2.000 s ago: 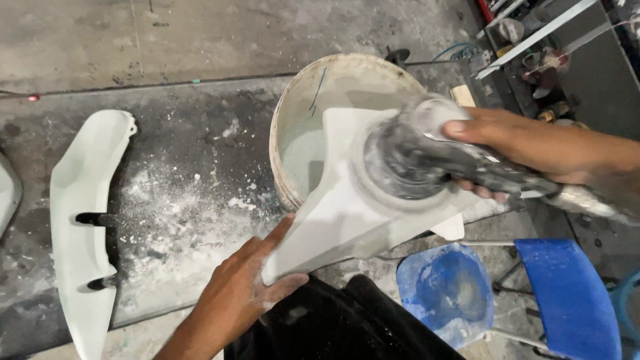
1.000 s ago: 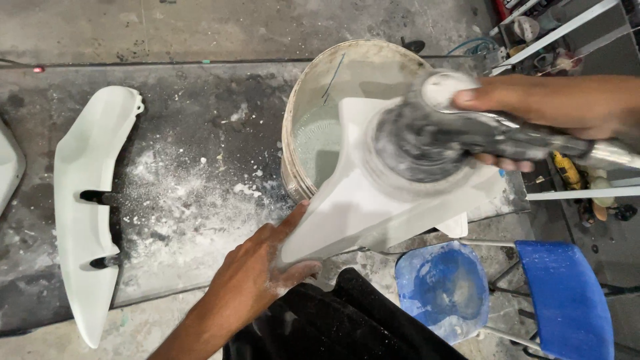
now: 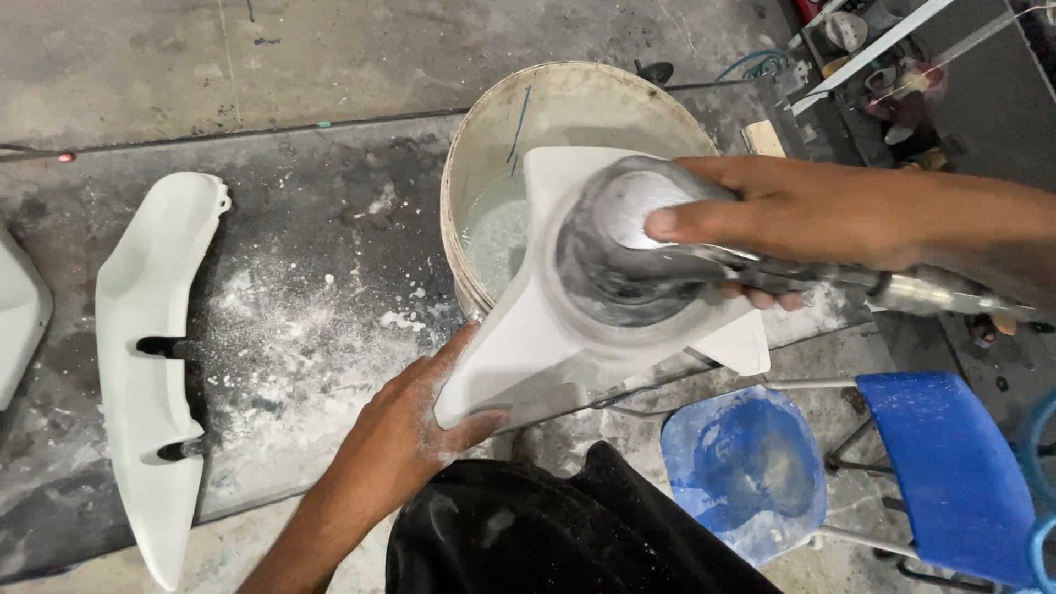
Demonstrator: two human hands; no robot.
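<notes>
My left hand (image 3: pixel 417 404) grips the narrow lower-left end of a white molded panel (image 3: pixel 516 346), thumb on the near side and fingers at the far edge. A round, dust-covered pneumatic orbital sander (image 3: pixel 631 256) lies on the panel's wide part. My right hand (image 3: pixel 792 214) is wrapped over the sander, thumb on its pale top cap, with fingertips showing below its handle. The panel rests over or in front of a large off-white bucket (image 3: pixel 458 223) with cloudy contents. The sander hides its pad and much of the panel.
A long white curved panel (image 3: pixel 144 305) with two notches lies on the dusty dark surface (image 3: pixel 388 223) at left, beside part of another white piece (image 3: pixel 21 313). A blue chair (image 3: pixel 949 478) stands at lower right. Shelving (image 3: pixel 874 54) with assorted items is at upper right.
The view has shifted somewhat. My right hand still holds the sander on the panel, its wrist and hose now at a different angle. The left hand keeps its hold on the narrow end.
</notes>
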